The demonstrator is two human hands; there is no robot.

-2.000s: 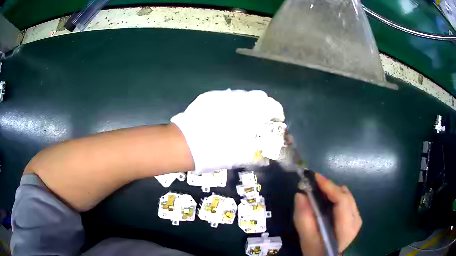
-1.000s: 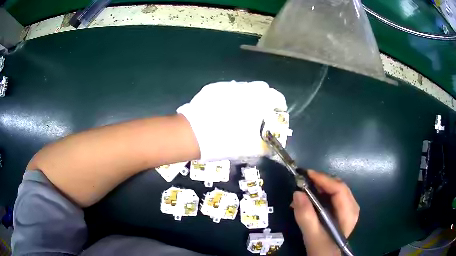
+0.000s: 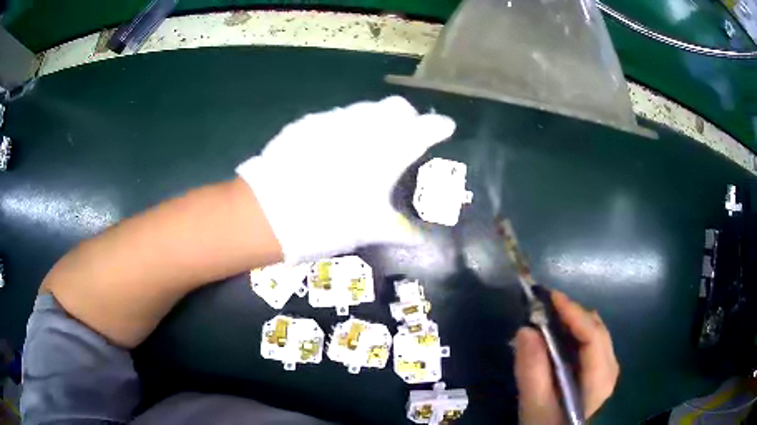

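Observation:
A white module point(image 3: 441, 192) with cut corners and a small side tab shows its plain white face, right of my left hand. My left hand point(image 3: 344, 178), in a white knitted glove, has its thumb and fingers apart, with a gap between it and the module. My bare right hand point(image 3: 568, 361) holds the soldering iron point(image 3: 544, 315). The brownish tip points up and left, off the module, with faint smoke above it. Several white modules with brass contacts point(image 3: 359, 344) lie below my left hand; one at the left is partly covered by the glove.
The greyish translucent fume hood point(image 3: 531, 70) stands at the far edge of the dark green bench point(image 3: 166, 124). A pale worn strip point(image 3: 274, 31) runs behind it. A dark fixture point(image 3: 720, 286) and a small white part point(image 3: 732, 200) are at the right.
My left hand has let go of the module and moved left, its fingers opened. The module now shows its plain face. The iron has moved right, away from it.

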